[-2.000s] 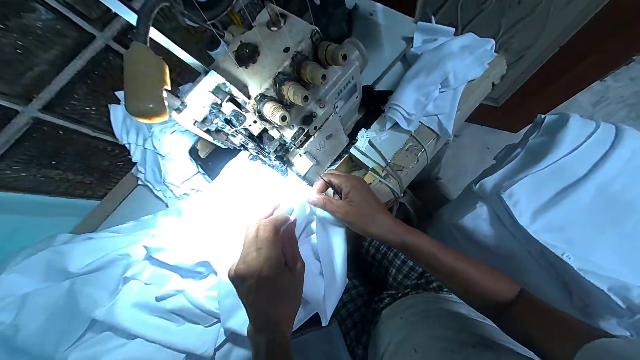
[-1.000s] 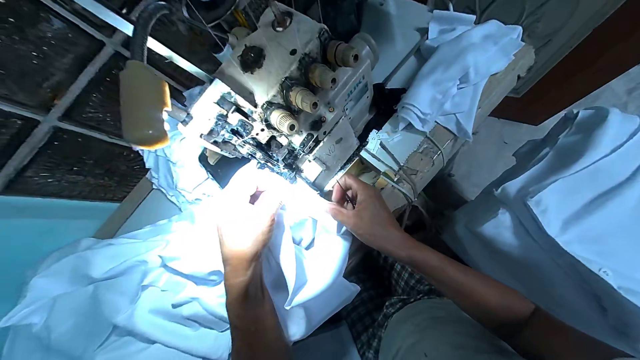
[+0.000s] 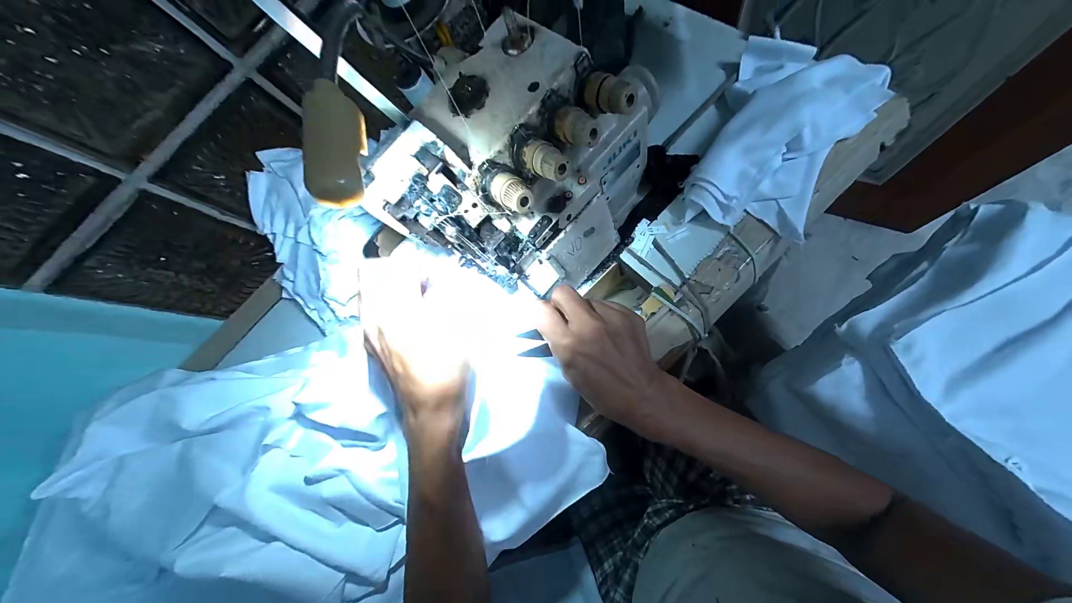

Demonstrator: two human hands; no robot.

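A Juki overlock sewing machine (image 3: 536, 151) stands at upper centre, its tension dials facing me. White fabric (image 3: 276, 469) runs from the lower left up to the needle area, where strong lamp glare washes out detail. My left hand (image 3: 419, 343) lies on the fabric left of the needle area; glare hides its fingers. My right hand (image 3: 599, 352) pinches the fabric's edge between thumb and fingers, just below the machine's front corner. The presser foot and the stitching cannot be made out.
A lamp (image 3: 332, 142) hangs left of the machine. Crumpled white cloth (image 3: 314, 239) lies behind it, more white cloth (image 3: 787, 126) on the table's right end. Looped cords (image 3: 682, 289) are beside my right hand. A large heap of white fabric (image 3: 946, 360) is at the right.
My left hand has moved up from lower on the fabric, toward the left side of the needle area. My right hand stays near the machine's front corner.
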